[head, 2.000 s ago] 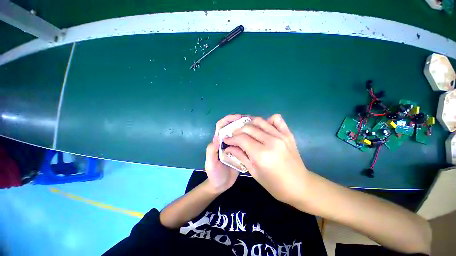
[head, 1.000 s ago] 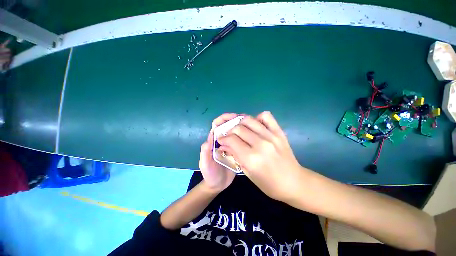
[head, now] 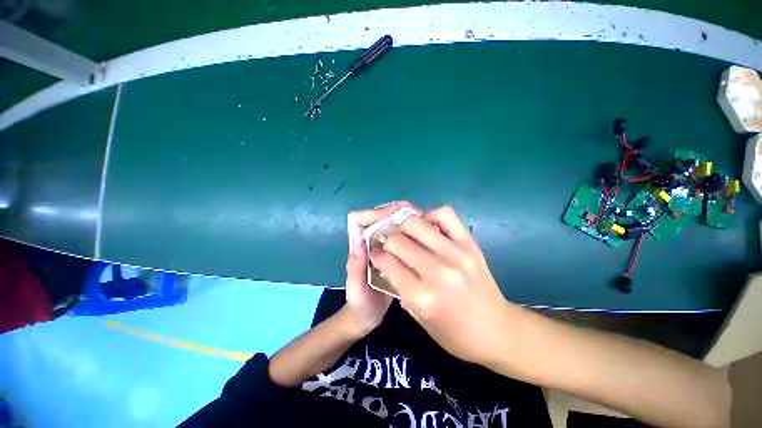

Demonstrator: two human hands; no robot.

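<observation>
A cream hexagonal housing [head: 383,282] is held above the bench's front edge, its hollow side facing up. My left hand [head: 363,267] is wrapped around its left side and back. My right hand [head: 443,272] lies over the housing with its fingers reaching inside. The fingers hide most of the inside, so I cannot tell what they press or hold there.
A black screwdriver [head: 370,54] lies near the white rail [head: 501,23], with tiny screws [head: 320,77] by its shaft. A pile of green circuit boards [head: 591,209] with red-black wires lies right. Housings [head: 743,99] stand far right, above a cardboard box [head: 746,322].
The black part seen inside the housing earlier is now hidden. My right fingers have shifted within the housing, and the housing has tilted slightly. The camera view has shifted a little.
</observation>
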